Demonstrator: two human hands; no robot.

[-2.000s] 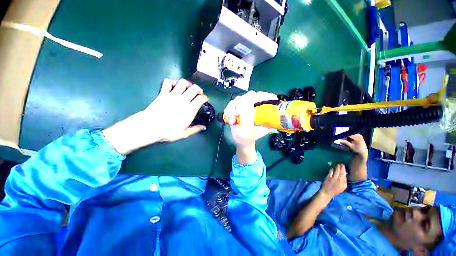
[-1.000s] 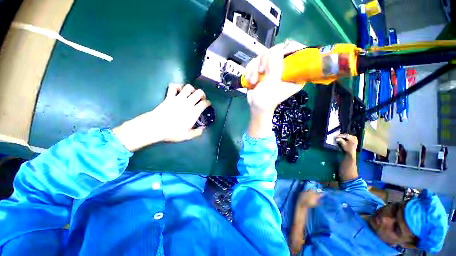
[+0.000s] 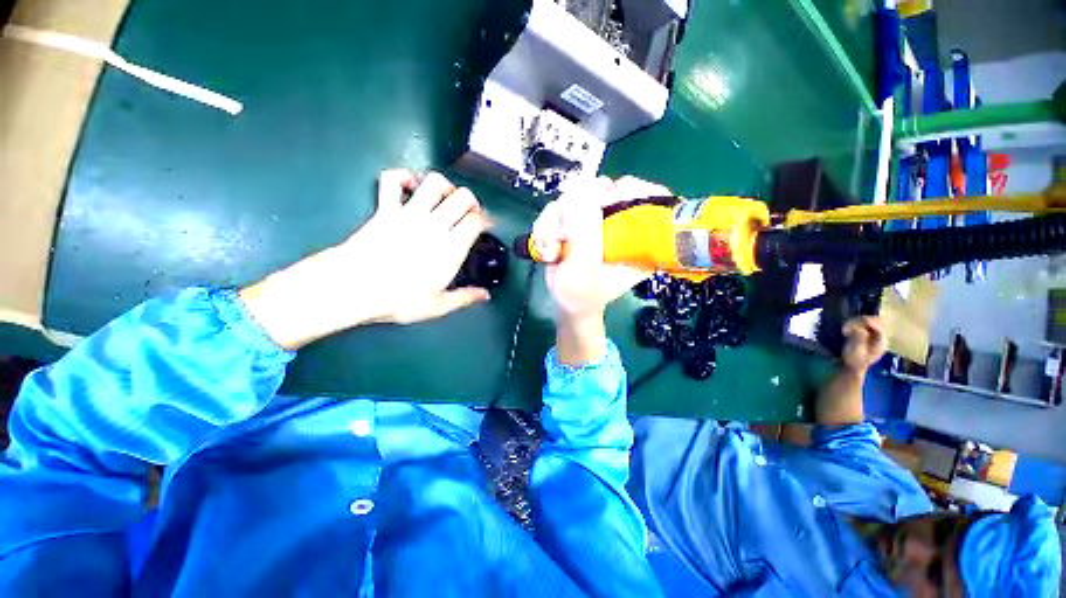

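My left hand rests on the green mat with its fingers around a round black housing. My right hand is closed around an orange-yellow electric screwdriver. The tool lies roughly level, its nose pointing left at the housing, close to its right side; whether the bit touches it cannot be told. The silver-grey screw feeder stands beyond my hands, with its pale front plate facing me. My fingers and palm hide part of the housing.
Several round black parts lie in a cluster right of my right hand. A black bin with a white sheet stands farther right, beside a coworker's hand. A thin cord crosses the mat. Cardboard lines the left edge.
My right hand has brought the screwdriver from the feeder's front plate back down and left, beside the housing. My left hand keeps hold of the housing. The coworker's head has lowered.
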